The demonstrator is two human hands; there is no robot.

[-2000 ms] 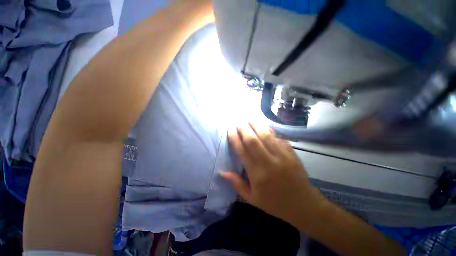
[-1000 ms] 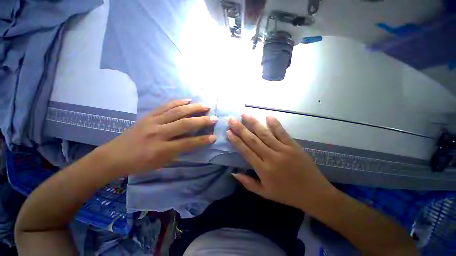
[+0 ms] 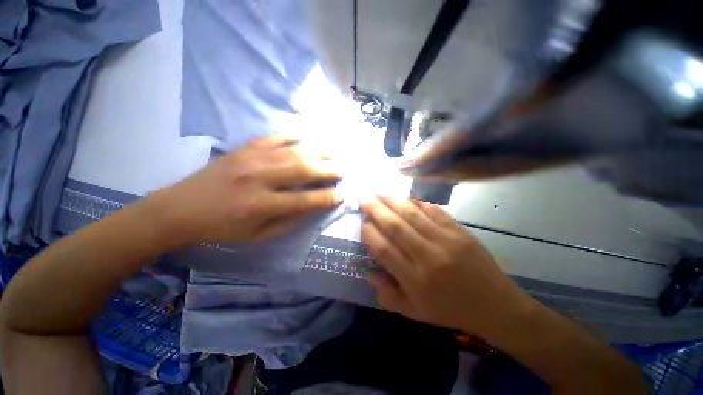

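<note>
The blue-grey garment panel [image 3: 235, 65] lies across the table left of the sewing machine head [image 3: 408, 46], its near part creased between my hands. My left hand [image 3: 258, 189] is on it with bent fingers, cloth bunched under them. My right hand [image 3: 435, 262] is just right of it, fingertips at the cloth's edge, thumb low and partly hidden. Both hands' fingertips are close together in the lamp glare [image 3: 351, 146], which hides the needle and the exact contact. More blue-grey cloth [image 3: 254, 320] hangs below the table's front edge.
A rumpled cloth pile [image 3: 46, 116] lies at the left. Ruler tape [image 3: 96, 204] runs along the front edge. A small black object [image 3: 682, 285] sits at the right end. A blurred dark shape [image 3: 539, 146] crosses the machine's right side. A blue basket [image 3: 146, 332] is below.
The view has shifted, with the machine head lower in the picture again. Since one second ago my left hand's fingers have bent and the cloth has bunched, baring ruler tape between my hands.
</note>
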